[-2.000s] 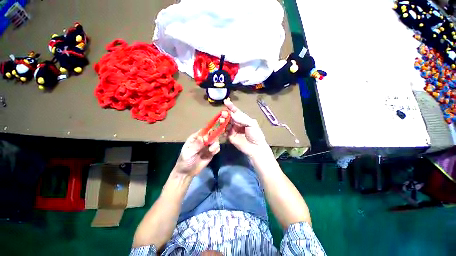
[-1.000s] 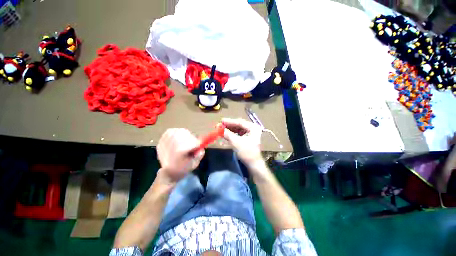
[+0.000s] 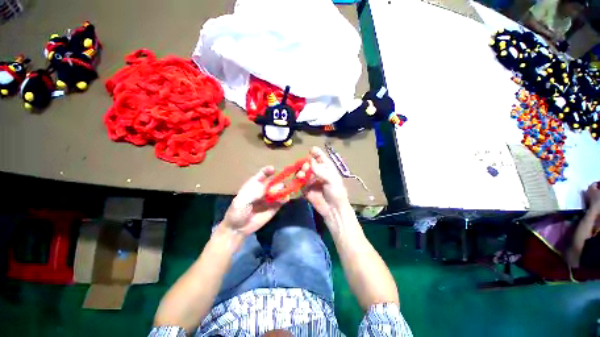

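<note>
A soft red scarf loop (image 3: 287, 183) is stretched between both my hands, in front of the brown table's edge. My left hand (image 3: 250, 201) holds its left end. My right hand (image 3: 322, 181) holds its right end with the fingertips. A plush penguin (image 3: 278, 124) without red at its neck stands upright on the table just beyond my hands, facing me. A large red pile of scarves (image 3: 166, 108) lies to the left.
A white bag (image 3: 283, 49) with red scarves at its mouth lies behind the penguin. Pink-and-silver snips (image 3: 338, 161) lie at right. Finished penguins (image 3: 74, 62) stand far left. A penguin heap (image 3: 529, 62) and orange-blue parts (image 3: 539, 131) are far right. A cardboard box (image 3: 118, 253) is on the floor.
The loop, seen narrow and edge-on a second ago, is now spread open. My left hand has turned from back-up to palm-up. The standing penguin has stayed in place.
</note>
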